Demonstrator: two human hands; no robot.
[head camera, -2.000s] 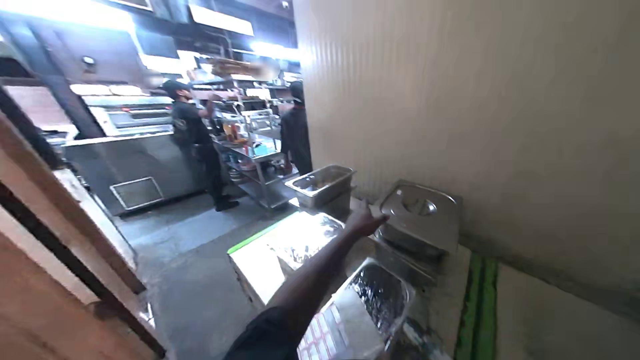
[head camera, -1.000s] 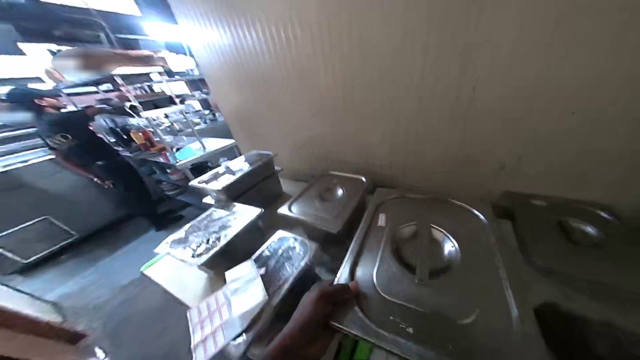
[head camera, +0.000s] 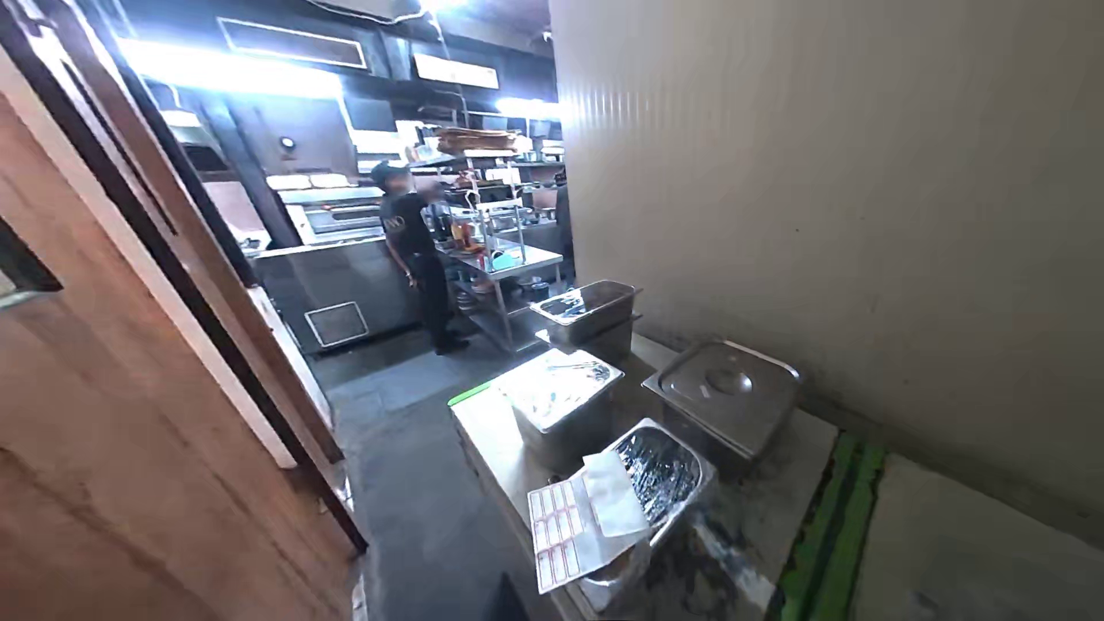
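Neither of my hands is in the frame of now, so what they hold cannot be seen. Several steel food pans stand on the counter before me. One pan (head camera: 724, 388) has a steel lid with a recessed handle and is close to the wall. Plastic film covers another pan (head camera: 660, 479) at the near edge, and sheets of labels (head camera: 561, 526) lie partly over its left side. A bright, film-covered pan (head camera: 565, 388) is farther left. Behind it, an open-topped rectangular pan (head camera: 586, 306) sits on top of another container.
A pale wall (head camera: 819, 172) rises along the right. Green strips (head camera: 832, 526) cross the counter surface. At left is a wooden door (head camera: 112, 388). Beyond the floor, a person in dark clothes (head camera: 414, 250) stands beside a steel work table (head camera: 526, 259) with shelving; another is partly hidden by the wall.
The view has swung left. My hand, at the large lidded pan one second ago, is out of sight, and that large pan no longer shows.
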